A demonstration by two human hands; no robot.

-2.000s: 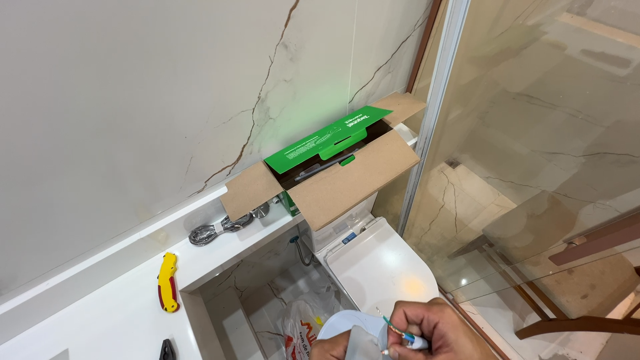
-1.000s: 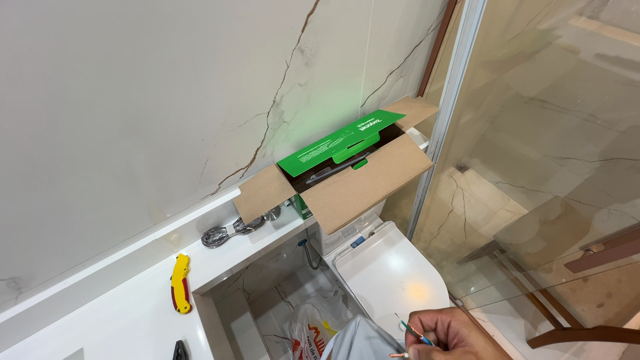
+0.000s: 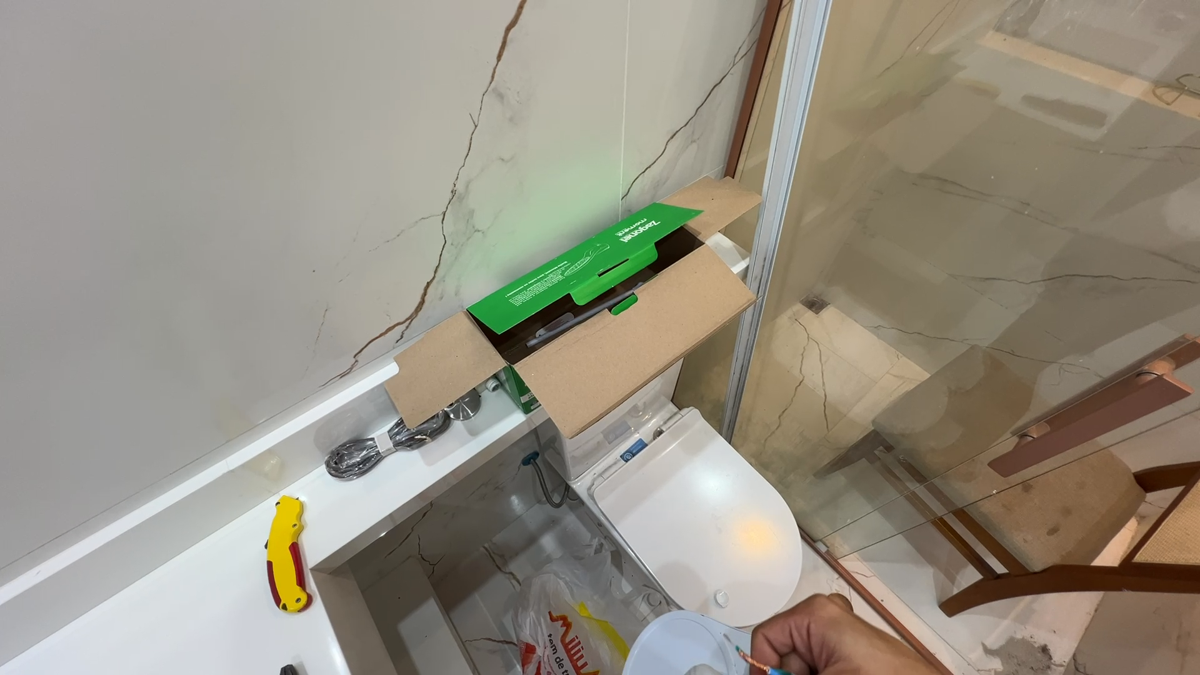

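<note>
My right hand (image 3: 830, 642) is at the bottom edge, its fingers closed on a thin insulated wire (image 3: 750, 656) with a stripped copper end. Just left of it is a round white object (image 3: 680, 642), perhaps a bucket or lid, cut off by the frame. My left hand is out of view. Beyond the hand stands a white toilet with its lid (image 3: 698, 516) down. An open green cardboard box (image 3: 600, 272) with dark contents rests above the tank, flaps spread. On the white counter lie a coiled grey cable or hose (image 3: 361, 457) and a yellow and red utility knife (image 3: 287, 553).
A plastic bag (image 3: 562, 623) lies on the floor left of the toilet. The glass shower panel's metal edge (image 3: 773, 206) rises on the right, with a wooden chair (image 3: 1041, 572) seen there. The counter's edge (image 3: 431, 492) runs beside the toilet. A dark tool tip (image 3: 291, 669) shows at the bottom.
My left hand, seen two seconds ago at the bottom edge beside the right, has gone out of view. The right hand still holds the wire and sits lower in the frame.
</note>
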